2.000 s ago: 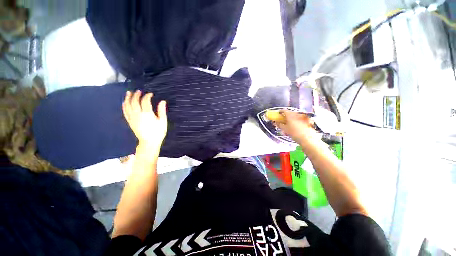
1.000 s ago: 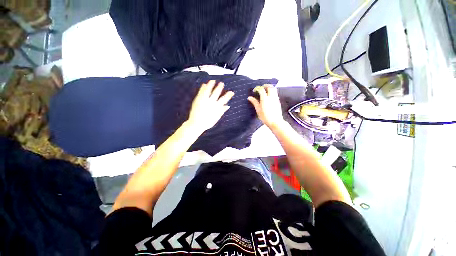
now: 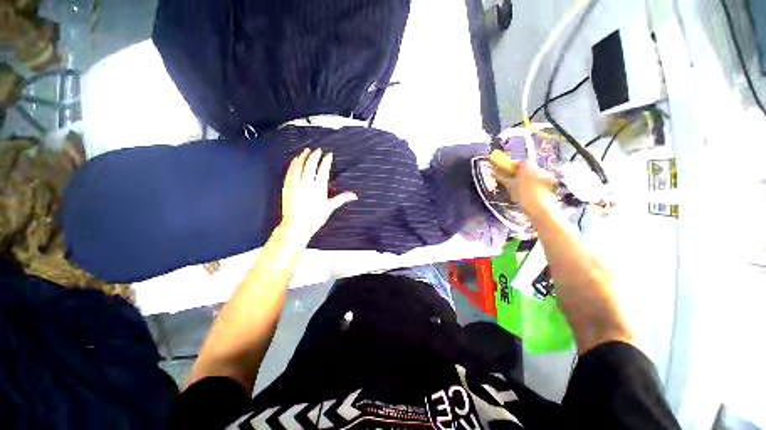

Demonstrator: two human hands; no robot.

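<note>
A dark pinstriped garment point(image 3: 378, 189) lies around the right part of the rounded navy ironing arm point(image 3: 168, 206), whose plain end sticks out to the left. My left hand point(image 3: 309, 193) rests flat on the garment near its left edge, fingers apart, holding nothing. My right hand point(image 3: 525, 180) is closed around the yellow-orange handle of the steam iron point(image 3: 490, 189) at the right end of the arm. The iron is beside the garment's right end, over the iron rest point(image 3: 550, 151); whether it touches the rest cannot be told.
A large dark pinstriped garment point(image 3: 281, 59) lies on the white table point(image 3: 441, 67) beyond the arm. Brown patterned cloth point(image 3: 38, 201) and a dark heap point(image 3: 76, 353) are at left. A pale hose point(image 3: 537, 67), black cables and a green container point(image 3: 546, 323) are at right.
My right hand has left the garment and taken hold of the iron's handle. My left hand has moved left on the garment. The garment lies smoother and farther right along the arm.
</note>
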